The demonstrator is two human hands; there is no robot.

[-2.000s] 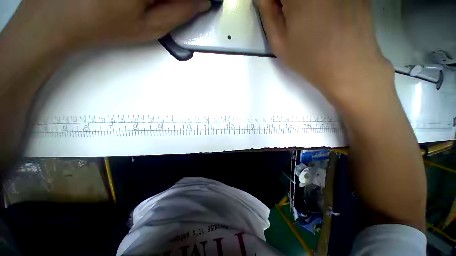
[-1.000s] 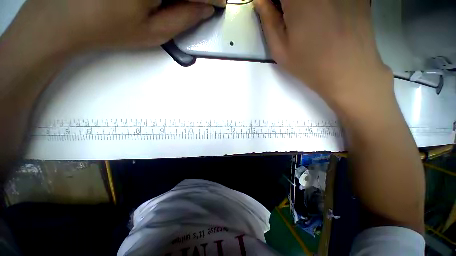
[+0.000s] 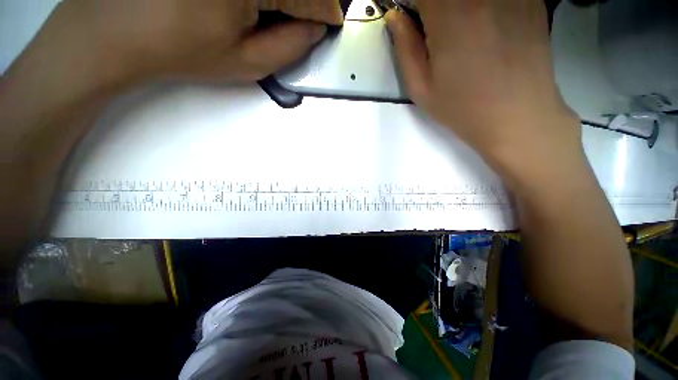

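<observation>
The white sewing machine bed (image 3: 334, 76) lies at the top centre, with a lit metal needle plate (image 3: 366, 10) at the frame's top edge. My left hand (image 3: 223, 41) is left of the plate, its thumb and fingers closed on a dark piece that looks like cloth (image 3: 276, 18); only a sliver shows. My right hand (image 3: 476, 67) lies right of the plate, its thumb beside the lit area. Its other fingertips are cut off or hidden, so its hold cannot be told. The needle is not clearly visible.
The white table (image 3: 223, 141) has a printed scale along its front edge. A dark-edged lever or bracket (image 3: 639, 125) is at the right. Below the table are a tan container (image 3: 104, 271) at left and a bin with mixed items (image 3: 465, 286) at right.
The machine bed, plate and table edge sit slightly lower in view, showing more of the lit plate. Both hands remain beside it, nearly in the same pose.
</observation>
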